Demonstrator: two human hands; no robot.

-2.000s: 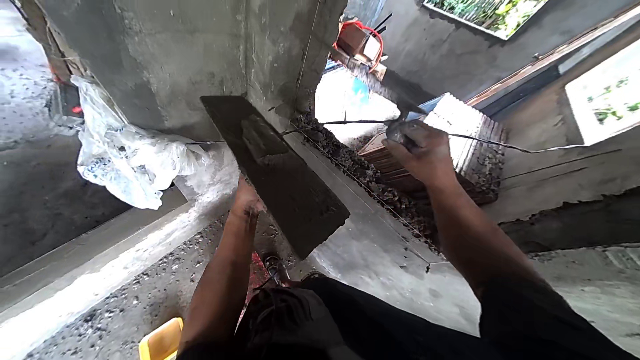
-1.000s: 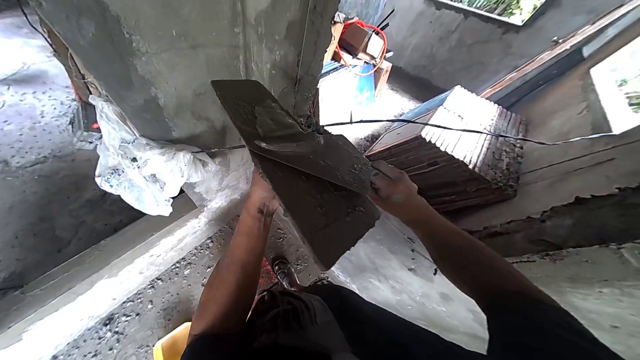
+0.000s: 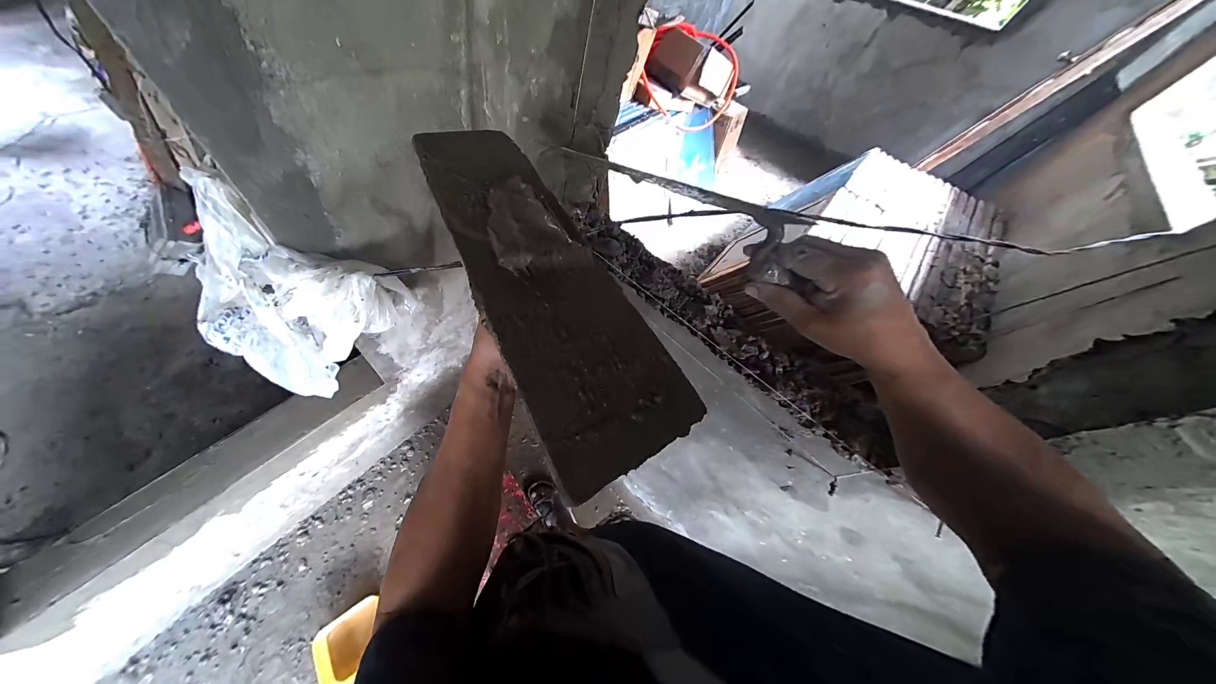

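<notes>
My left hand (image 3: 489,353) is mostly hidden beneath a long, dark mortar board (image 3: 589,351), which it holds up from below. A patch of wet mortar (image 3: 527,228) lies on the board's upper half. To the right, my right hand (image 3: 826,285) grips the handle of a trowel (image 3: 684,193), whose blade is seen nearly edge-on and points left toward the rough edge of the cement wall (image 3: 380,104). The trowel is apart from the board. Rough, crumbly mortar (image 3: 741,342) runs along a ledge between the board and my right hand, with a thin string beside it.
A black cable (image 3: 893,226) crosses behind my right hand. Stacked tiles or panels (image 3: 883,209) stand beyond it. White plastic sheeting (image 3: 275,304) hangs at left. A yellow container (image 3: 346,641) is at the bottom, and a red hose (image 3: 731,71) loops near boxes at the back.
One second ago the trowel lay against the board; now my right hand has moved it up and right, away from the board. My left hand still holds the board.
</notes>
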